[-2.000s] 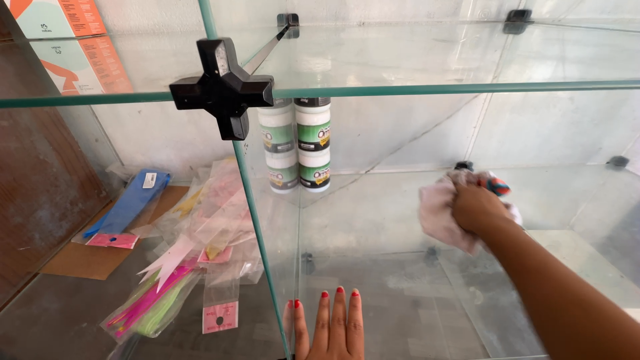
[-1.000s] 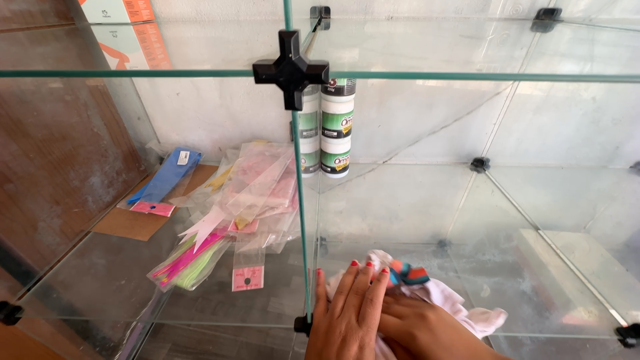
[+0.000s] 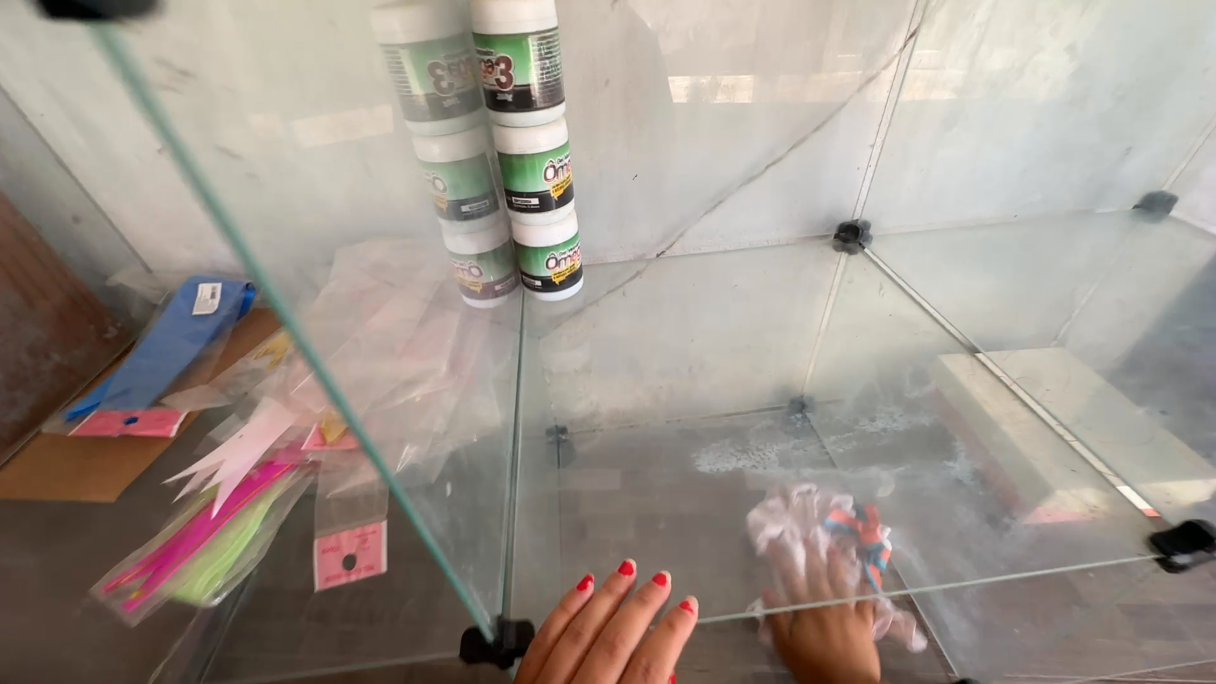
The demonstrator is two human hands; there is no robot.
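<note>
My left hand (image 3: 613,632), with red nails, rests its fingers at the front edge of a glass shelf (image 3: 655,361), beside a black plastic connector (image 3: 497,643). It holds nothing. To its right, my right hand (image 3: 825,622) has its fingers spread over a bunched white cloth (image 3: 798,518) with an orange and blue patch. The shelf's front edge crosses in front of this hand, and the cloth shows through the glass, below the shelf. Whether the cloth touches the glass's underside, I cannot tell.
Stacked white-lidded jars (image 3: 546,171) stand by the upright glass panel (image 3: 313,370), which mirrors them. Left of it lie plastic-bagged ribbons (image 3: 204,532) and a blue packet (image 3: 176,342). A pale box (image 3: 1064,427) and black connectors (image 3: 852,236) are at the right.
My right hand and the cloth have moved right, away from my left hand, and now show beneath the shelf glass. The left hand has come off the right. The view has moved closer.
</note>
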